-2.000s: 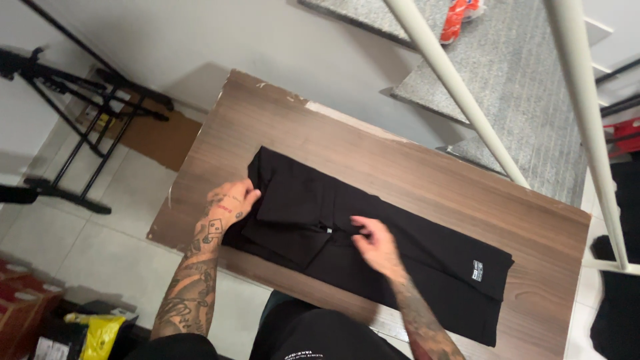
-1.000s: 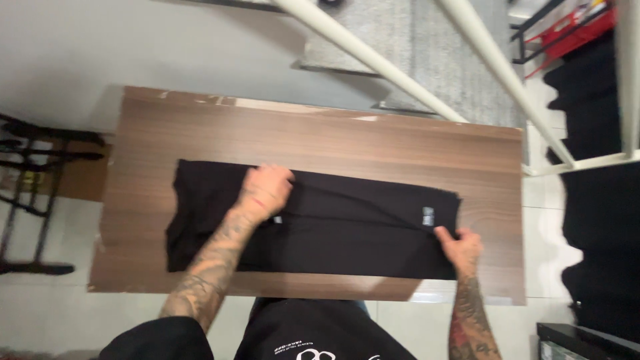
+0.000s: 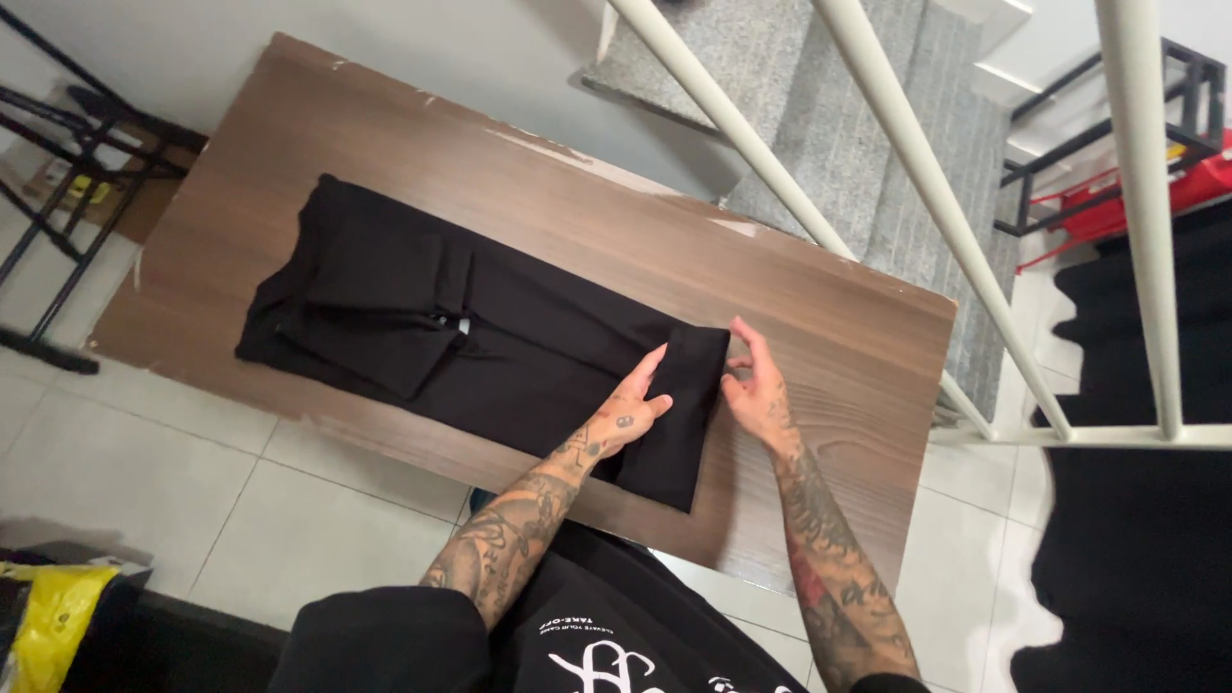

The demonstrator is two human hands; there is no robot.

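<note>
A black folded garment [image 3: 539,337] lies lengthwise across a brown wood-grain table [image 3: 847,318]. Its right end is turned back over itself as a flap. My left hand [image 3: 630,409] rests at the inner edge of that flap, thumb and fingers apart. My right hand [image 3: 760,385] is just beyond the fold at the right end, fingers spread and partly curled, close to the edge; whether it touches the cloth cannot be told. Near the left part of the garment, a small pale tag [image 3: 464,326] shows beside a folded layer.
White metal railings [image 3: 905,144] and grey stone stairs [image 3: 847,96] stand behind the table's right side. A black metal frame [image 3: 67,192] is at the left, a yellow bag [image 3: 58,616] at lower left. Black fabric [image 3: 1145,558] hangs or lies at the right.
The garment's right end, flat with a label showing one second ago, is now folded over to the left. My left hand has moved right along the garment to the flap.
</note>
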